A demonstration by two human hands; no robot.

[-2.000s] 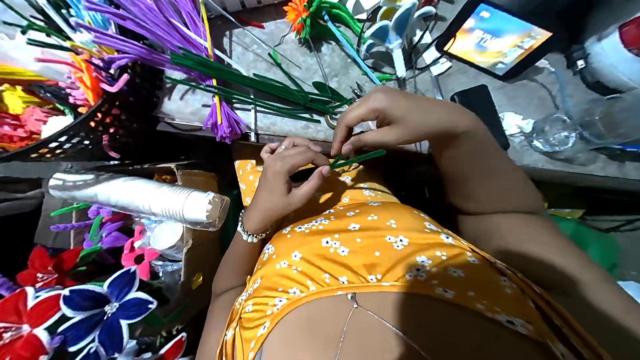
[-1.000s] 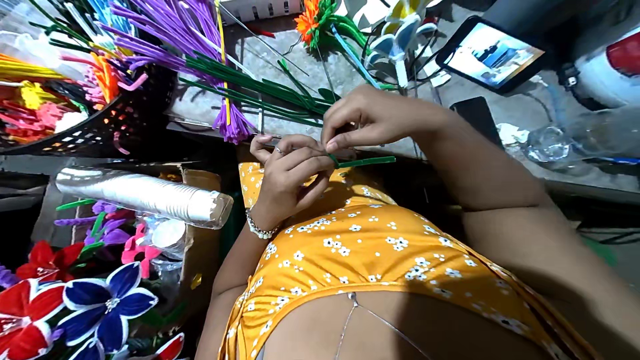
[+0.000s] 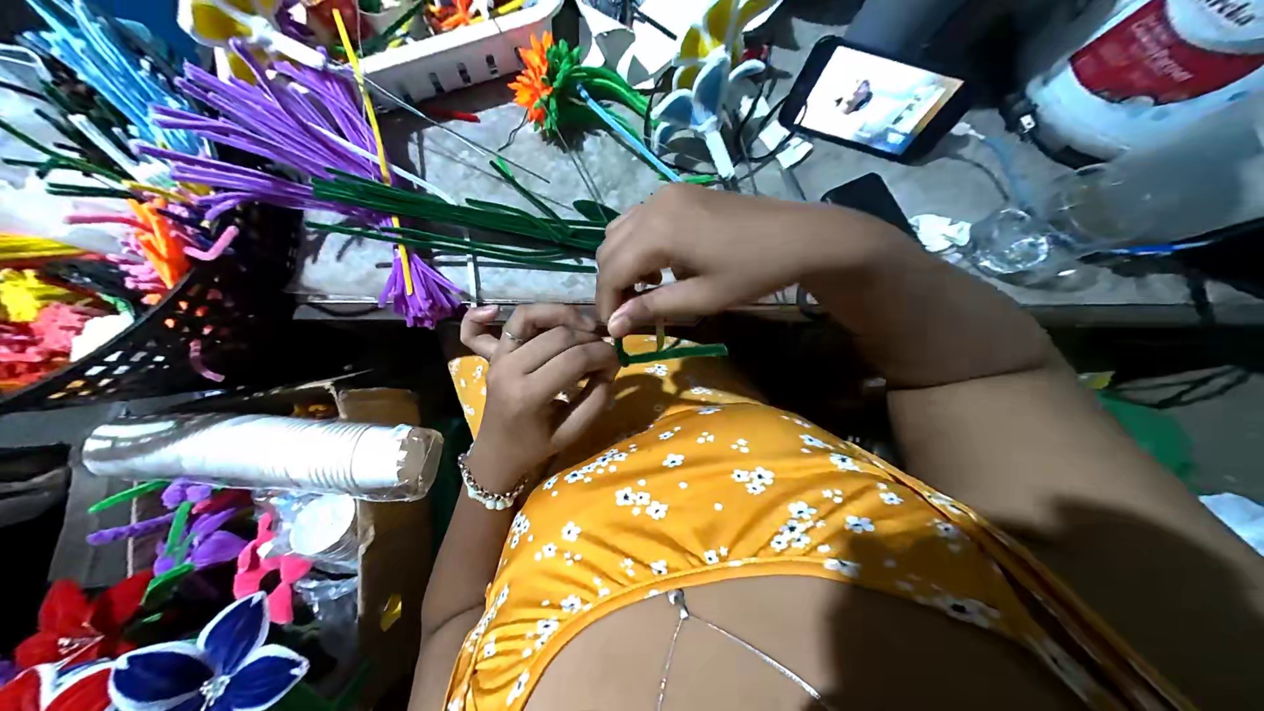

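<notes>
A short green pipe cleaner (image 3: pixel 691 352) sticks out to the right from between my hands, above my lap. My left hand (image 3: pixel 548 370), with a ring and a beaded bracelet, is closed around its inner end. The thumb and forefinger of my right hand (image 3: pixel 681 262) pinch together at that same end, touching the left fingertips. What lies inside the fingers is hidden. Just beyond the hands, a bundle of dark green pipe cleaners (image 3: pixel 464 219) lies across a purple bundle (image 3: pixel 286 148) on the table.
A black basket (image 3: pixel 212 306) of coloured pipe cleaners stands at the left. Below it are wrapped plastic cups (image 3: pixel 247 454) and a blue pipe-cleaner flower (image 3: pixel 209 670). An orange flower (image 3: pixel 536 84), a lit phone or tablet (image 3: pixel 874 99), a dark phone (image 3: pixel 869 202) and a clear bottle (image 3: pixel 1027 237) lie beyond.
The hands stay together at the green pipe cleaner, with small finger movements. My right hand has lifted slightly at the wrist. The picture on the lit screen has changed.
</notes>
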